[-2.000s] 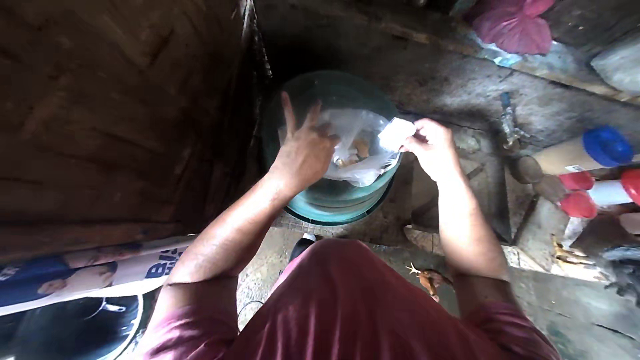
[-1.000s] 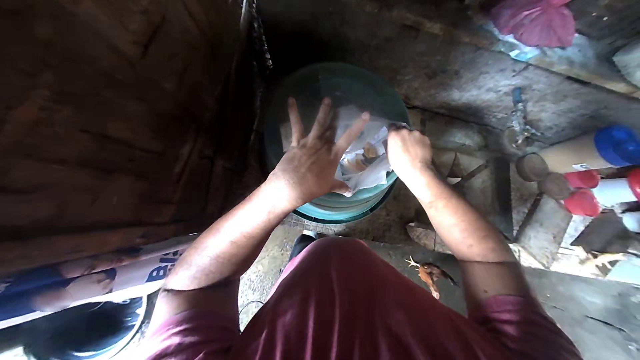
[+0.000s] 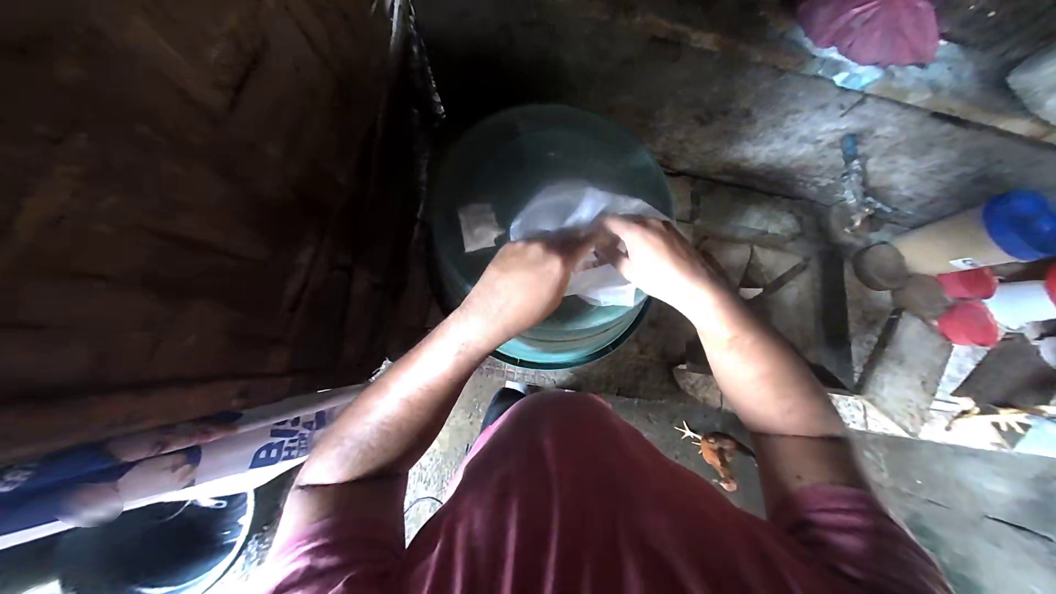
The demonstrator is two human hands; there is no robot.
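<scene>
A green round plastic tub (image 3: 549,148) stands on the floor in front of my knees. Over its inside, a translucent white plastic bag (image 3: 561,206) lies crumpled under my hands. My left hand (image 3: 544,268) is bent over the bag's middle, its fingertips hidden near the other hand. My right hand (image 3: 648,252) meets it from the right, thumb and fingers bent at the bag; what lies between them is hidden. A small pale square piece (image 3: 480,227) rests at the tub's left, apart from both hands.
Jars with a blue lid (image 3: 1021,224) and red lids (image 3: 967,323) lie at the right. A brown chicken (image 3: 718,458) is on the floor below them. A dark wooden wall (image 3: 198,190) rises on the left, above a dark basin (image 3: 157,544) and a printed banner (image 3: 223,462).
My left hand has gone from spread fingers to bent ones and moved right, meeting my right hand over the bag. The white piece seen in my right hand two seconds ago no longer shows there.
</scene>
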